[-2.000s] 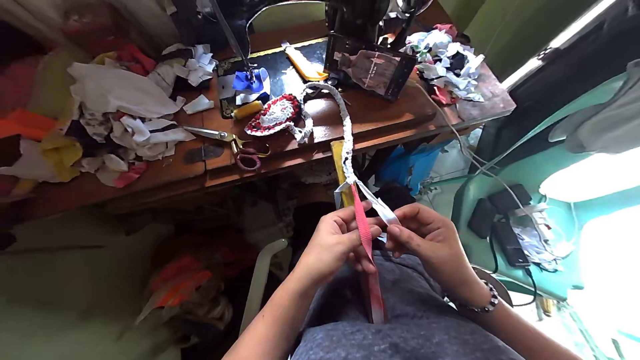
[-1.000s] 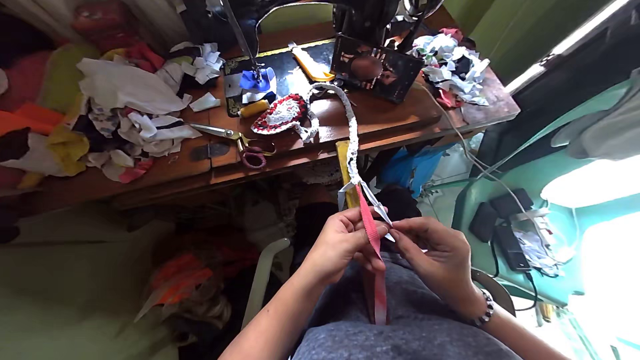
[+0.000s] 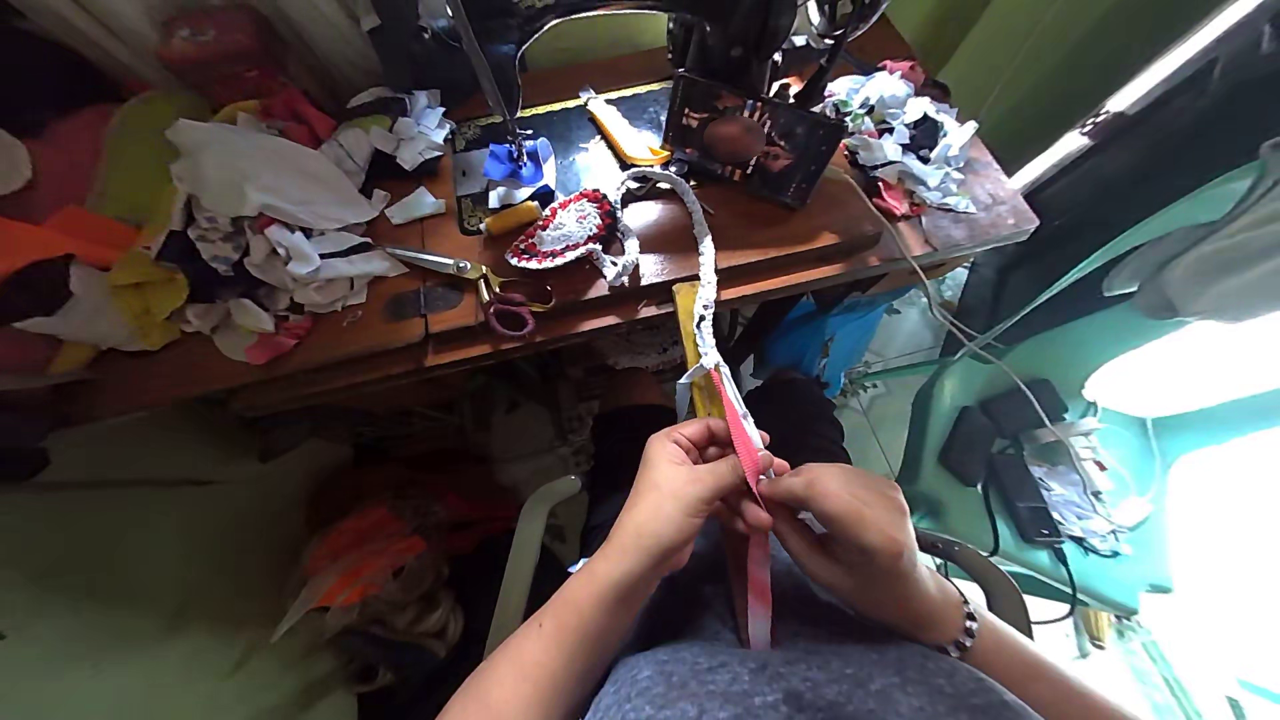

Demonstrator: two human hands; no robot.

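My left hand (image 3: 700, 490) pinches a pink fabric strip (image 3: 738, 430) between thumb and fingers. Close against it, my right hand (image 3: 845, 530) has its thumb and fingertips closed on the strips at the same spot; which strip it grips is partly hidden. The pink strip's tail hangs down over my lap. From the strips a white braided fabric cord (image 3: 703, 260) runs up over the table edge and curves round to a red-and-white coiled fabric piece (image 3: 565, 230). A yellow strip or bar (image 3: 687, 320) lies behind the cord.
Scissors (image 3: 470, 270) lie on the wooden table (image 3: 380, 350), beside fabric scraps (image 3: 270, 180). A sewing machine (image 3: 600, 8), thread spool (image 3: 512, 218), yellow cutter (image 3: 625, 130) and dark picture-covered box (image 3: 750, 140) stand or lie behind. More scraps (image 3: 905, 130) are at right, above a green chair (image 3: 1000, 400) holding black adapters.
My right hand has come in closer to my left, and its fingers are now at the pink strip. The white strip that stood apart earlier now lies along the pink one.
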